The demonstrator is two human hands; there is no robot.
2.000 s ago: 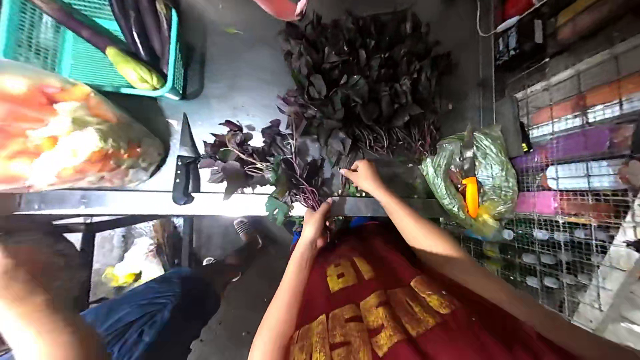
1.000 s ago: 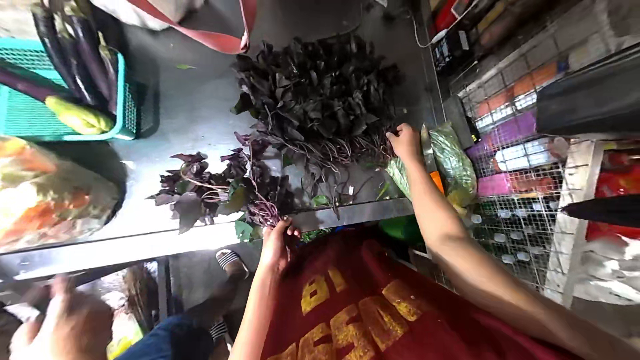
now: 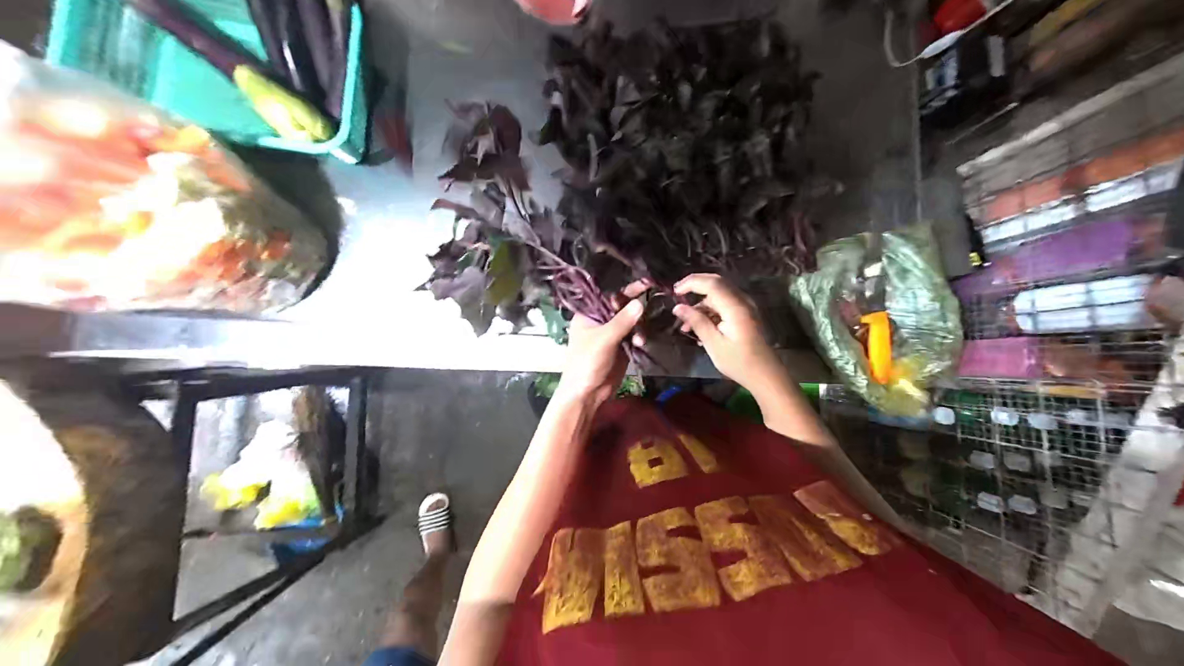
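My left hand is closed around the stems of a bunch of purple leafy greens at the metal table's front edge. The leaves fan out to the left, with some green ones among them. Close beside it, my right hand is bent, with thumb and fingers near a thin dark stem; blur hides whether it grips it. Beyond both hands lies a large pile of dark purple leafy stems.
A teal plastic basket holds eggplants at the upper left, behind a clear bag of mixed vegetables. On the right, a green plastic bag with an orange-handled tool lies beside a wire rack. Another person's sandaled foot is below.
My right hand has moved left from the pile's right side to near my left hand. My left hand still holds the bunch. The other person's hand at lower left is out of view.
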